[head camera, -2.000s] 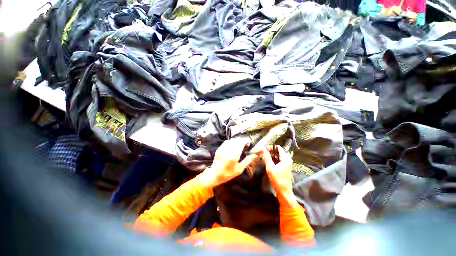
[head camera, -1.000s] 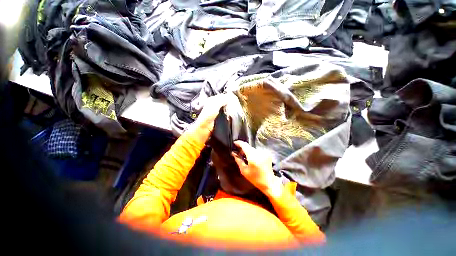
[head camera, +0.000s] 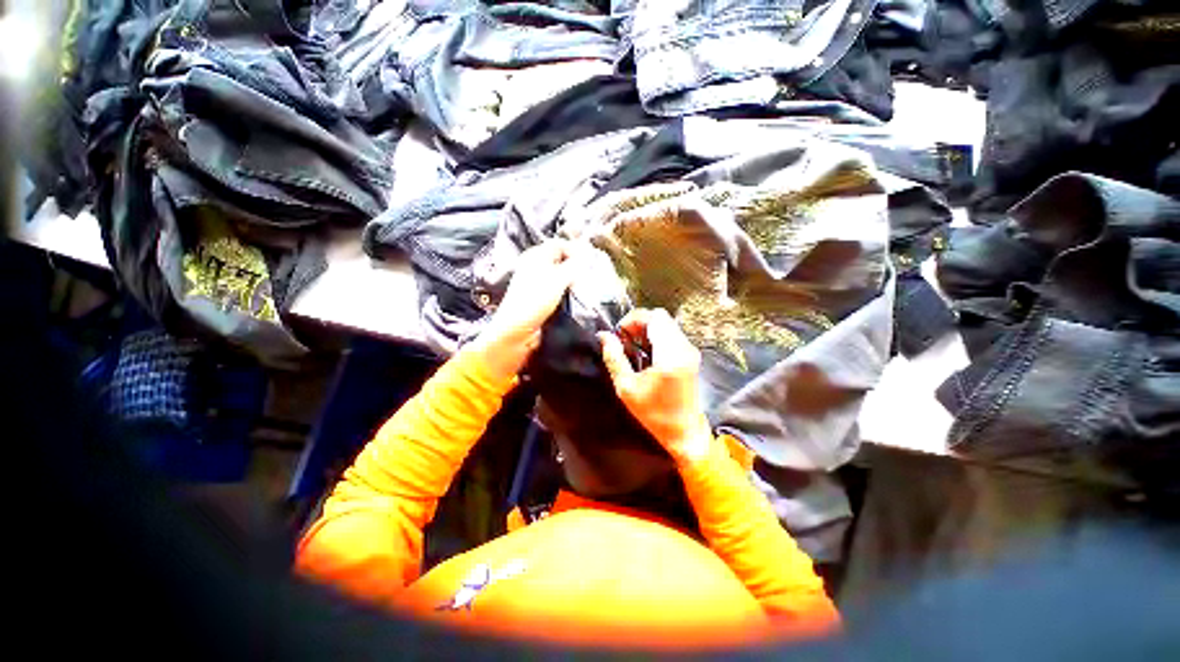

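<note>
A grey denim jacket with a yellow-gold back pattern lies over the table's near edge and hangs down in front of me. My left hand grips a fold of it, with dark cloth hanging below the fingers. My right hand is just to the right, thumb and fingers curled around a small dark tool, which looks like thread snips and is mostly hidden in the fist. Its tip is close to the dark cloth. I cannot tell whether it touches.
More dark jackets lie heaped at the left, along the back and at the right. The whitish table shows between them. Blue checked cloth is below the table at the left.
The view has tilted down since the earliest frame. My left hand has moved to a fold farther left on the jacket. My right hand has lifted slightly since a second ago.
</note>
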